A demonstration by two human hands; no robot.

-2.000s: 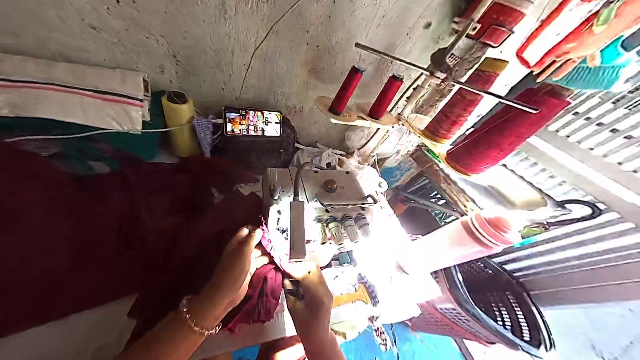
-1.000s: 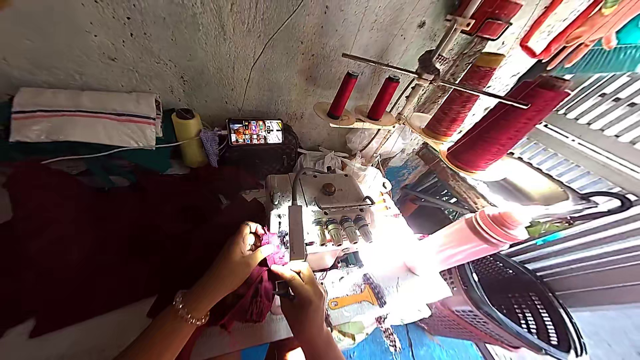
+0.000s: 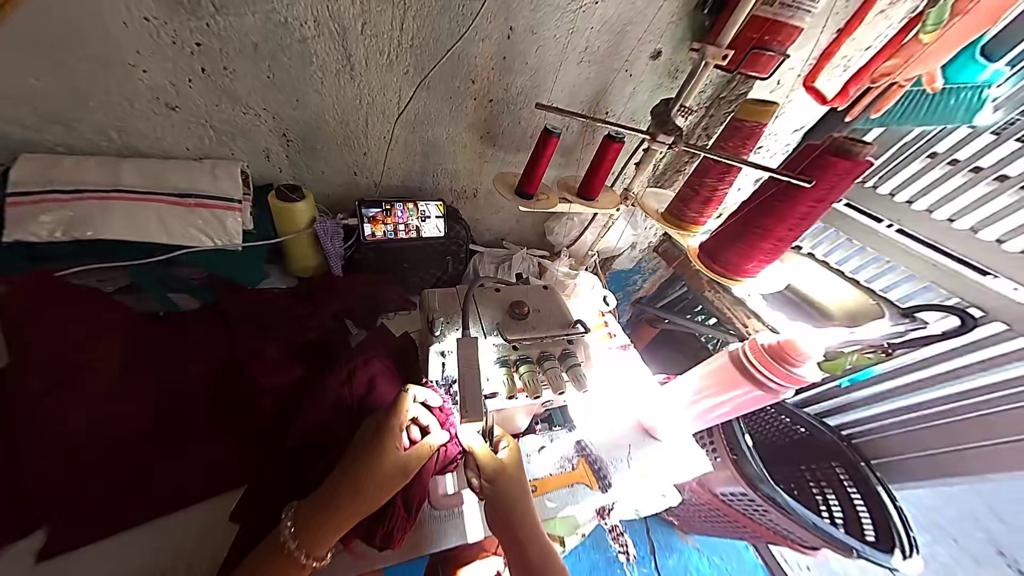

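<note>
Maroon fabric is spread over the left side and bunches up at the front of an overlock sewing machine. My left hand, with a beaded bracelet on its wrist, grips the bunched edge of this fabric beside the machine's left end. Close to its right, my right hand pinches a small dark tool, probably thread snips, just below the pale bar on the machine's front. The tool's tips are hard to make out in the glare. Maroon thread cones stand on the thread stand behind the machine.
A lit phone leans on a black case, with a yellow thread cone and folded white cloth to its left. To the right are a pink bottle, a plastic basket and a lamp. An orange-handled brush lies before the machine.
</note>
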